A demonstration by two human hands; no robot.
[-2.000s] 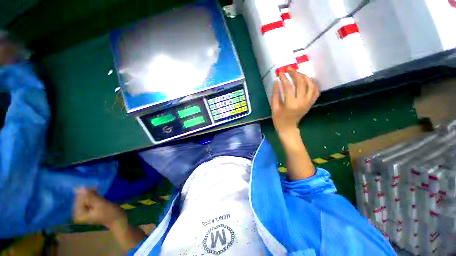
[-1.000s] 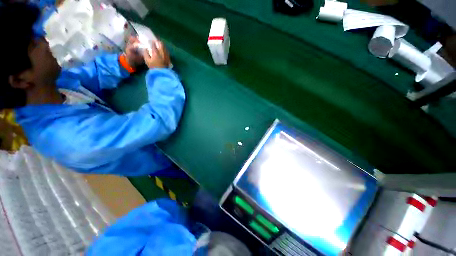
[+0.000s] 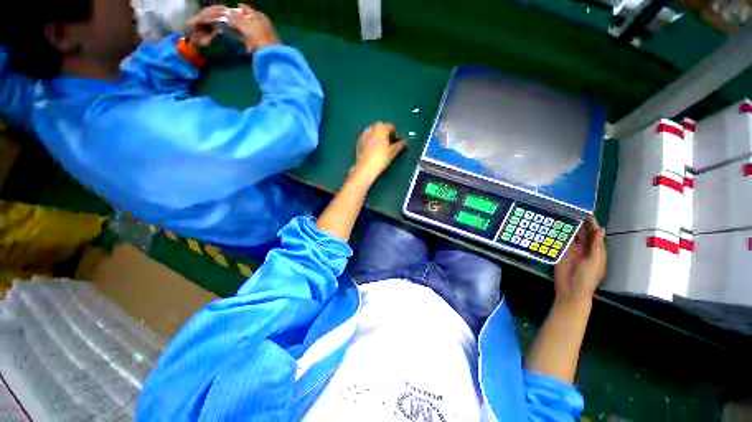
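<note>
The digital counting scale [image 3: 515, 157] stands on the green bench in front of me. Its steel pan is bare and its displays glow green. My left hand [image 3: 381, 148] is on the bench just left of the scale, with nothing seen in it. My right hand [image 3: 581, 257] is at the scale's right front corner, beside the keypad, fingers loosely bent, with no item seen in it. White finished boxes [image 3: 631, 198] with red marks stand in rows right of the scale. A white carton [image 3: 370, 18] stands on the bench, cut off by the top edge.
A co-worker in a blue smock [image 3: 190, 140] sits at my left, both hands around a small white item [image 3: 227, 16]. A grey-white stack [image 3: 66, 346] and a yellow sack [image 3: 45, 243] lie lower left. A pale post [image 3: 684, 82] rises behind the scale.
The view has swung back down and right. Both my hands are now in view, beside the scale; a second ago neither showed. The co-worker still holds a white item.
</note>
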